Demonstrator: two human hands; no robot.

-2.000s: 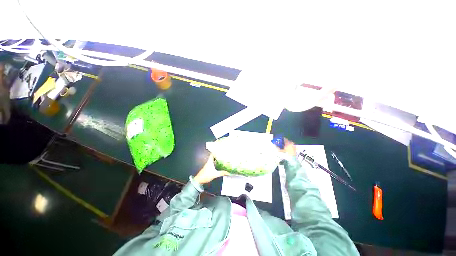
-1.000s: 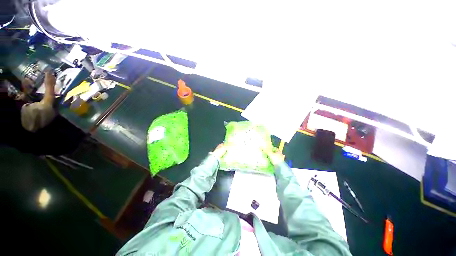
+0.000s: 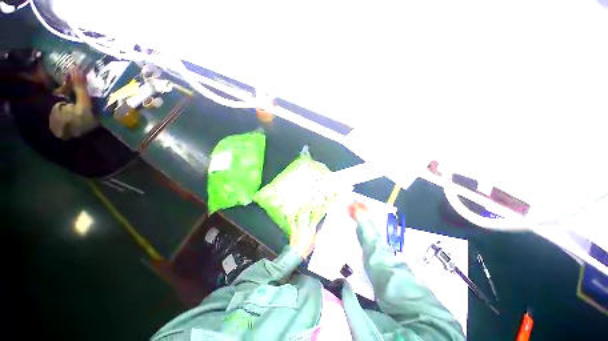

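Observation:
A clear bag of bright-green parts (image 3: 287,190) lies on the dark green bench, its near corner under my left hand (image 3: 303,230). The fingers look spread over the bag, with no clear grip. My right hand (image 3: 358,212) is over the white paper (image 3: 328,248), right of the bag; its fingers are blurred. A second green bag with a white label (image 3: 238,180) lies to the left, touching or nearly touching the first. A small black part (image 3: 346,270) lies on the paper near my body. A blue tool (image 3: 396,232) lies right of my right hand.
A caliper (image 3: 460,272) lies across the right sheet (image 3: 417,266), with a pen (image 3: 487,275) beside it. An orange-red knife (image 3: 525,328) is at bottom right. An orange-topped container (image 3: 265,114) is at the back. Another person (image 3: 70,123) is at far left. Lamp glare hides the back.
The handled bag has moved left and turned, nearer the second bag. My right hand has left it and is over the paper. The blue tool is more exposed. The view has shifted.

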